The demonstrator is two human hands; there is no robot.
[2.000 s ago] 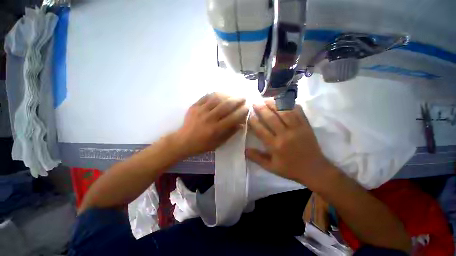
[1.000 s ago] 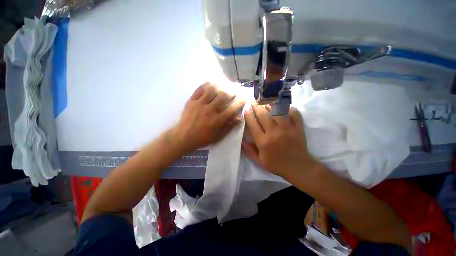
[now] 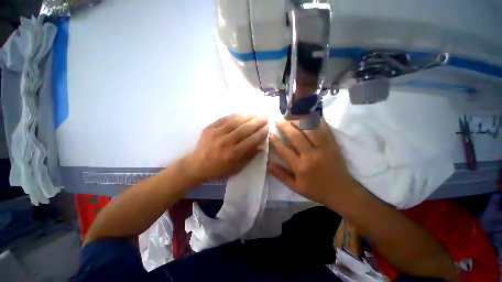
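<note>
A narrow folded white strip (image 3: 247,190) runs from the bright light under the sewing machine head (image 3: 258,41) down over the table's front edge. The larger white cloth (image 3: 396,146) lies bunched to the right of the needle area. My left hand (image 3: 228,144) lies flat on the strip's left side, fingertips at the light. My right hand (image 3: 307,154) lies flat on the cloth on the strip's right, fingers spread, fingertips just below the chrome loop. Both hands press the cloth down. The presser foot and needle are lost in the glare and behind the loop.
A stack of wavy white pieces (image 3: 30,118) lies at the left table edge beside blue tape (image 3: 61,77). Red-handled snips (image 3: 468,144) lie at the right. A red basket (image 3: 91,208) is lower left, a red bag (image 3: 462,234) lower right. White pieces (image 3: 157,242) hang below the table.
My left hand has moved slightly down, away from the needle area. The strip's hanging part has shifted left since the first frame. The camera view has also shifted a little.
</note>
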